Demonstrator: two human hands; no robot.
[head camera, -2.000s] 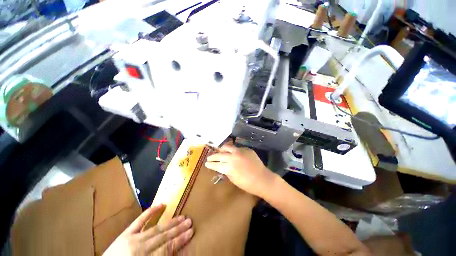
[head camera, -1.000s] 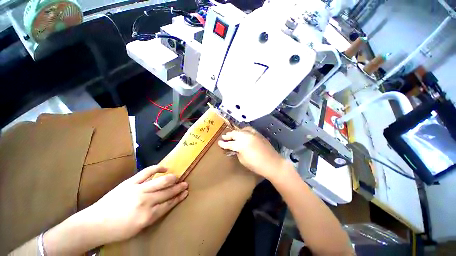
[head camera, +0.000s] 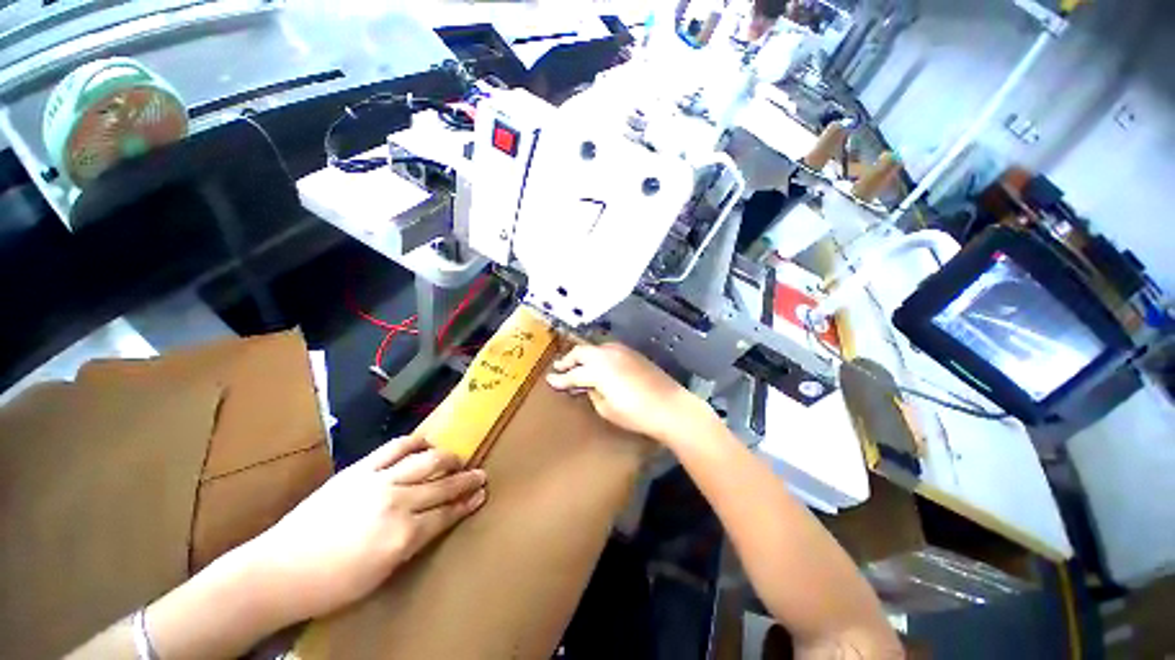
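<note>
A brown fabric panel (head camera: 541, 516) is draped over the long narrow bed, its edge along a yellow guide strip (head camera: 496, 387) with black handwriting. My left hand (head camera: 393, 509) lies flat, fingers together, across the strip and fabric. My right hand (head camera: 612, 387) is at the fabric by the machine end of the strip, fingers bent; what its fingertips hold, if anything, cannot be made out. The white sewing head (head camera: 593, 219) stands over the strip's far end. The needle area (head camera: 552, 320) is small and partly hidden.
Brown panels (head camera: 103, 477) lie stacked at the left. A green fan (head camera: 116, 123) is at the upper left. Red tubes (head camera: 374, 322) hang below a white side table (head camera: 367, 206). A control screen (head camera: 1031, 322) stands at the right. Grey rails (head camera: 754, 368) are right of the head.
The view has shifted, and the head and screen show lower and further left than a second ago. Both hands stay at about the same places on the fabric and strip.
</note>
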